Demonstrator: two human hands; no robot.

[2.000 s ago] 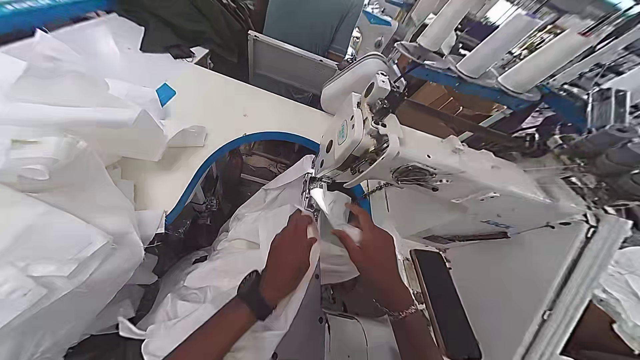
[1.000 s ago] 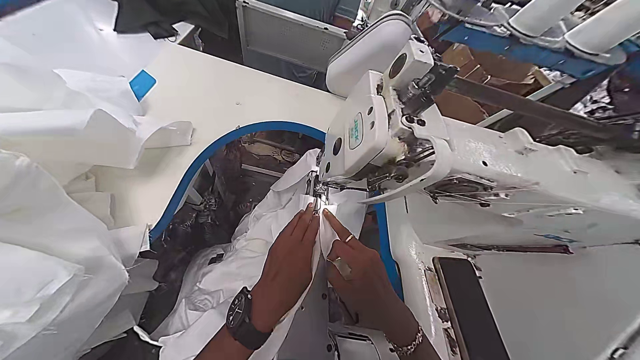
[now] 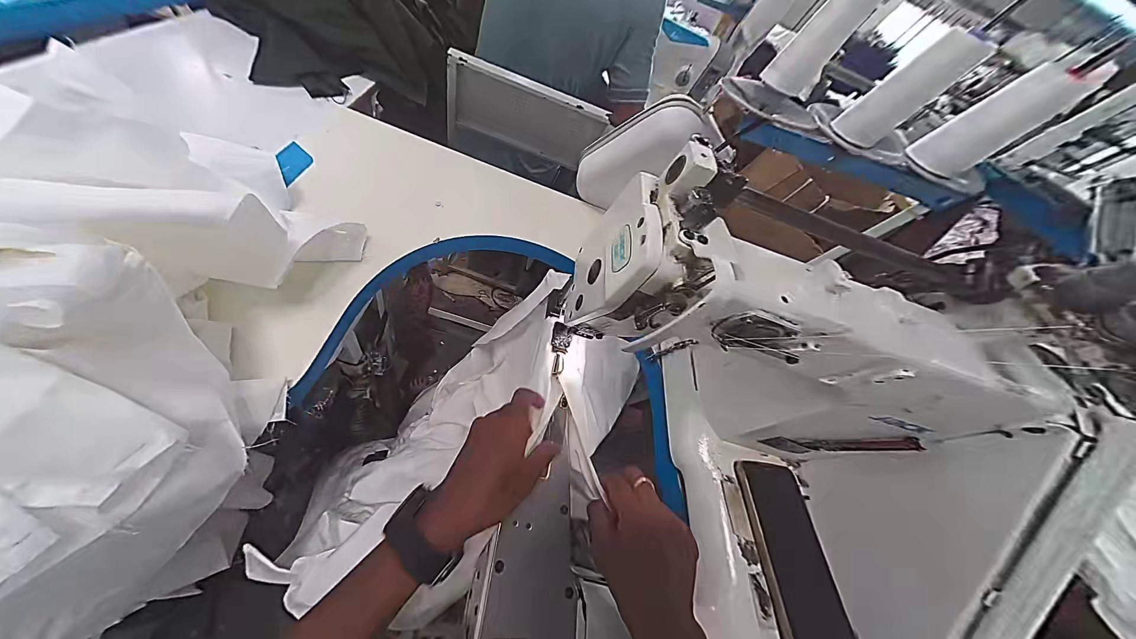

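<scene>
White fabric [image 3: 479, 390] runs under the needle area of an industrial sewing machine [image 3: 621, 257] and hangs down over the left of its narrow bed [image 3: 528, 550]. My left hand [image 3: 497, 470], with a dark watch on the wrist, grips the fabric's left edge a little below the presser foot [image 3: 559, 342]. Lower and to the right, my right hand [image 3: 643, 550], wearing a ring, pinches the fabric's right edge. Between the two hands the edges spread apart in a narrow V over the bed.
A large heap of white fabric [image 3: 106, 399] covers the left of the pale table [image 3: 417, 177], which has a blue-edged cutout. A dark phone-like slab [image 3: 794, 550] lies at right. White thread cones [image 3: 914, 89] stand behind the machine. A person [image 3: 568, 44] is at the back.
Both hands have drawn back from the presser foot, where they lay close together a second ago. The fabric edges, flat under my fingers then, are now held apart.
</scene>
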